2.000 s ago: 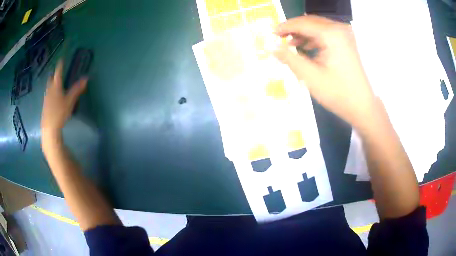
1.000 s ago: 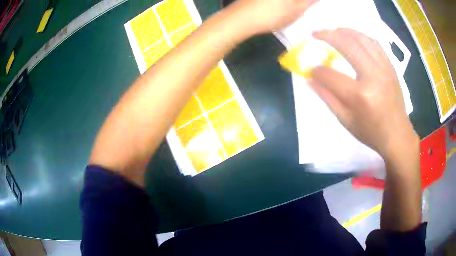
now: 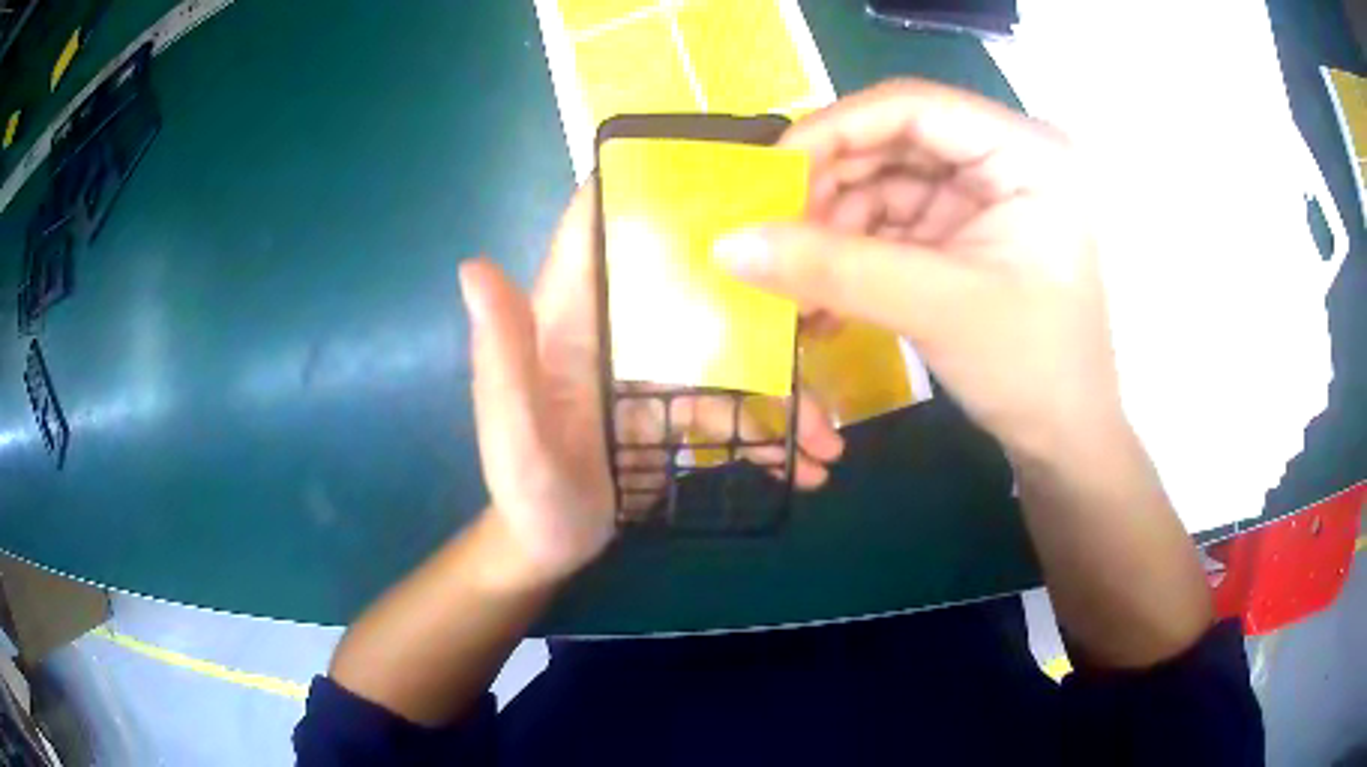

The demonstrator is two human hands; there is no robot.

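A black phone front housing (image 3: 702, 462) is held upright in front of me, its key grid at the bottom. My left hand (image 3: 555, 405) holds it from the left and behind, with fingertips showing at its right edge and the thumb apart. A yellow film piece (image 3: 675, 270) lies over the window area. My right hand (image 3: 945, 255) pinches the film's right side, thumb on its face and fingers at the housing's upper right edge. A sheet of yellow adhesive pieces (image 3: 720, 57) lies on the bench behind, partly hidden by the housing and hands.
White used backing sheets (image 3: 1214, 255) are piled at the right. A dark flat object (image 3: 952, 15) lies at the top. More black housings (image 3: 90, 165) lie at the far left of the green bench (image 3: 330, 300). A red stool (image 3: 1297, 577) stands at the lower right.
The housing is now in my left hand in front of me. My right hand has brought the yellow film from over the white pile onto the housing. The view has shifted back leftward.
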